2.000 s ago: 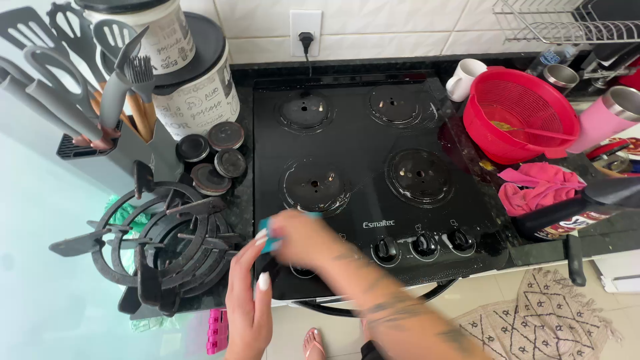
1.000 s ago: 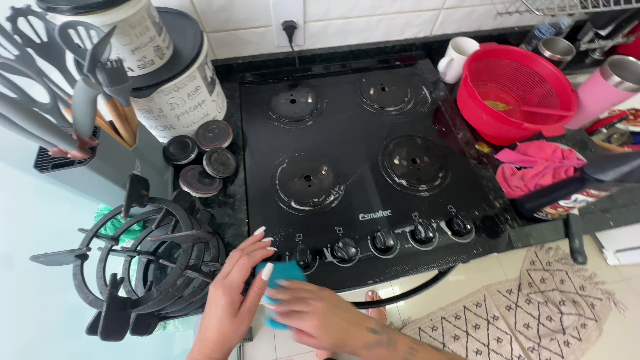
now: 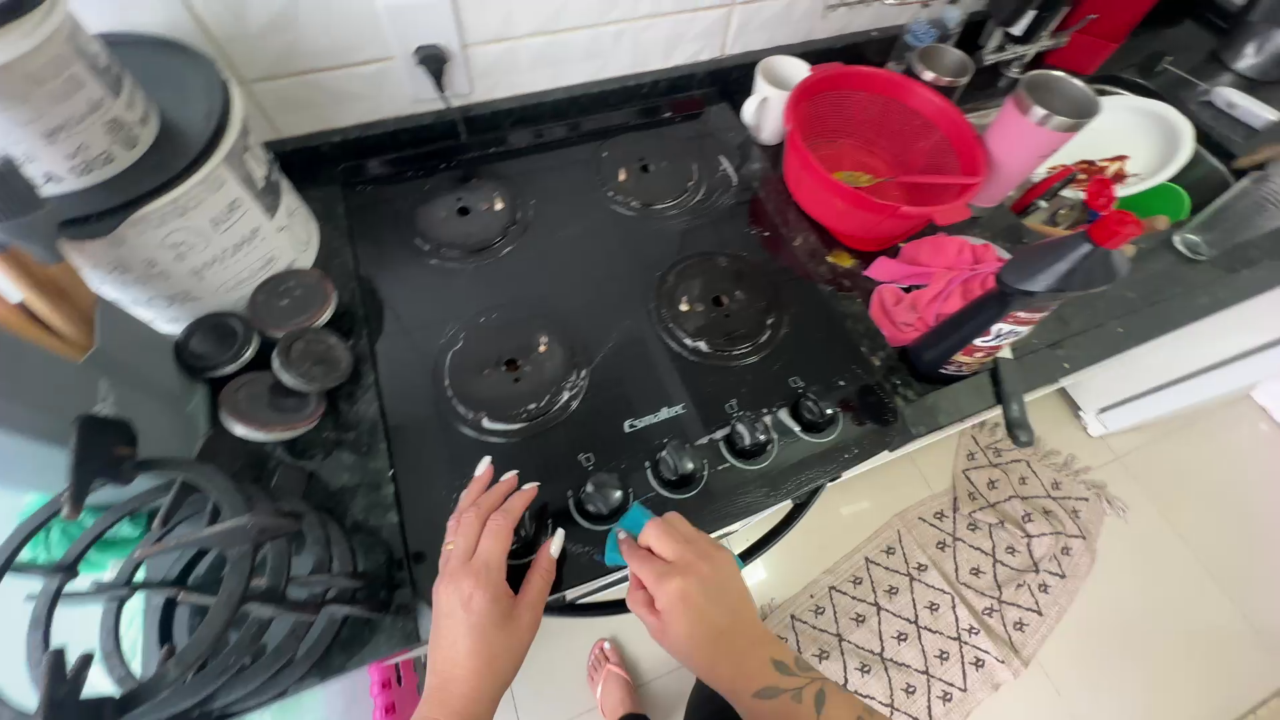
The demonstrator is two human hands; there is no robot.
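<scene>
My right hand (image 3: 680, 585) grips a blue cloth or sponge (image 3: 630, 530) at the front edge of a black Esmaltec gas cooktop (image 3: 610, 300), just below a control knob (image 3: 603, 494). Beside it, my left hand (image 3: 490, 590) rests with fingers spread near the leftmost knob (image 3: 528, 530), partly hiding it, and holds nothing. The burners' grates and caps are off the wet-looking cooktop, leaving round bases such as the front left one (image 3: 512, 375). Whitish streaks mark the surface around the bases.
Left: stacked black grates (image 3: 215, 590), burner caps (image 3: 285, 360), a large lidded canister (image 3: 200, 220). Right: a red colander (image 3: 880, 150), white mug (image 3: 775, 98), pink cloth (image 3: 935, 285), dark bottle with red cap (image 3: 1010, 300), pink tumbler (image 3: 1035, 135). A pan handle (image 3: 1010, 400) overhangs the counter edge.
My right hand with the blue cloth or sponge has moved right along the cooktop's front edge, away from my left hand. The view has shifted closer to the cooktop.
</scene>
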